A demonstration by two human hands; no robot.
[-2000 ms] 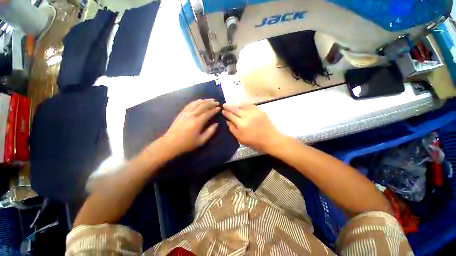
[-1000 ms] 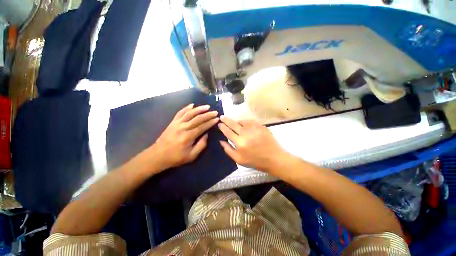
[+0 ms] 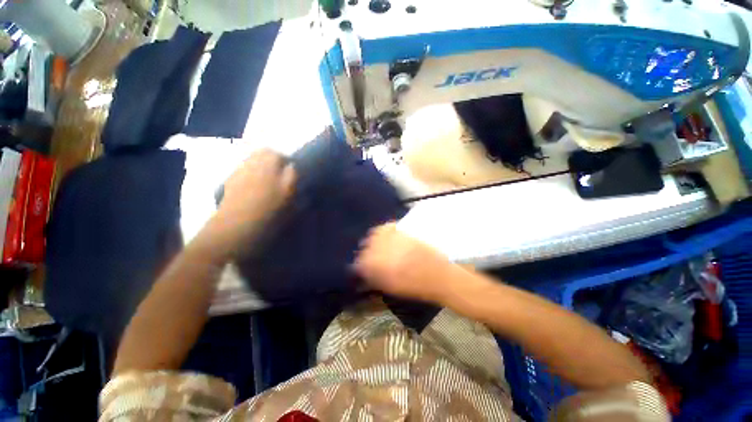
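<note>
A dark navy cut piece (image 3: 317,218) lies in front of the machine, turned at an angle, its upper part close to the presser foot (image 3: 389,132). My left hand (image 3: 257,188) is blurred and closed on the piece's upper left edge. My right hand (image 3: 392,257) is blurred, with its fingers curled on the piece's lower right edge. The fingertips of both hands are not clear. The white and blue sewing machine (image 3: 528,70) stands behind the piece.
Stacked navy pieces (image 3: 115,239) lie at the left, with more behind. A frayed black scrap (image 3: 499,128) lies under the machine arm. A black phone (image 3: 617,171) and small parts tray (image 3: 699,136) are at the right. A blue crate (image 3: 577,288) is below right; a red box (image 3: 31,206) is far left.
My hands were flat and side by side near the needle. They have moved apart, the left to the left, the right down, and the piece has turned and bunched. The camera view has shifted.
</note>
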